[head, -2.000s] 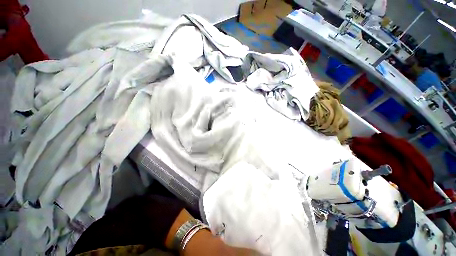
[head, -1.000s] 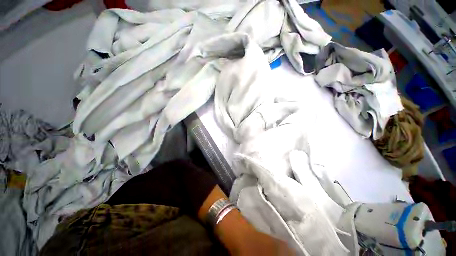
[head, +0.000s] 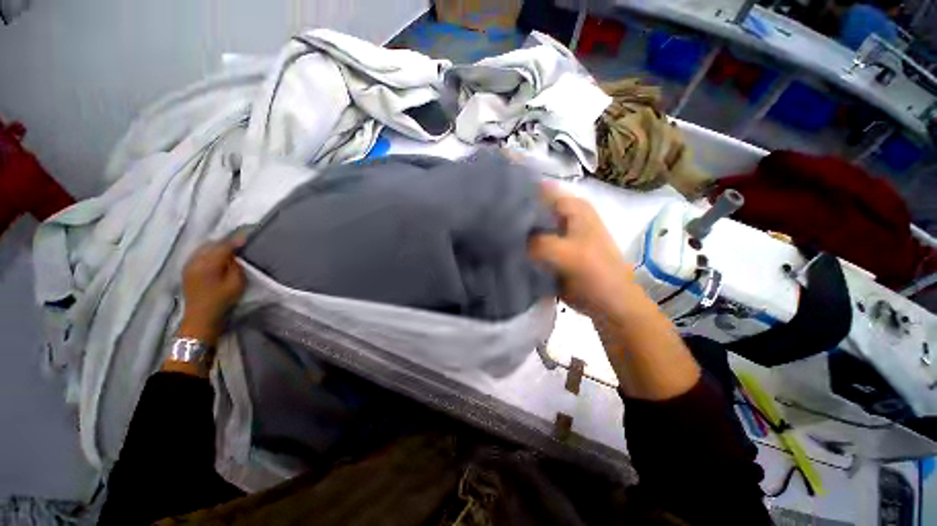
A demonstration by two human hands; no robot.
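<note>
A garment panel with a dark grey face [head: 380, 236] and a light grey edge is held spread above the table's front edge. My left hand [head: 214, 275] grips its left corner. My right hand [head: 577, 252] grips its right side, where the cloth is bunched and blurred. The white sewing machine head [head: 668, 247] with a blue stripe is just right of my right hand. The needle area is not clearly visible.
Light grey garments [head: 154, 226] are heaped at left, another [head: 534, 98] at the back. Tan cloth [head: 639, 139] and dark red cloth [head: 837, 211] lie behind the machine. Yellow item [head: 786, 437] lies beside the machine base. The worn grey table edge [head: 411, 385] runs in front.
Both hands are now in view, holding the cloth raised and spread, with its dark grey face showing. The camera view has shifted, bringing more of the machine into view.
</note>
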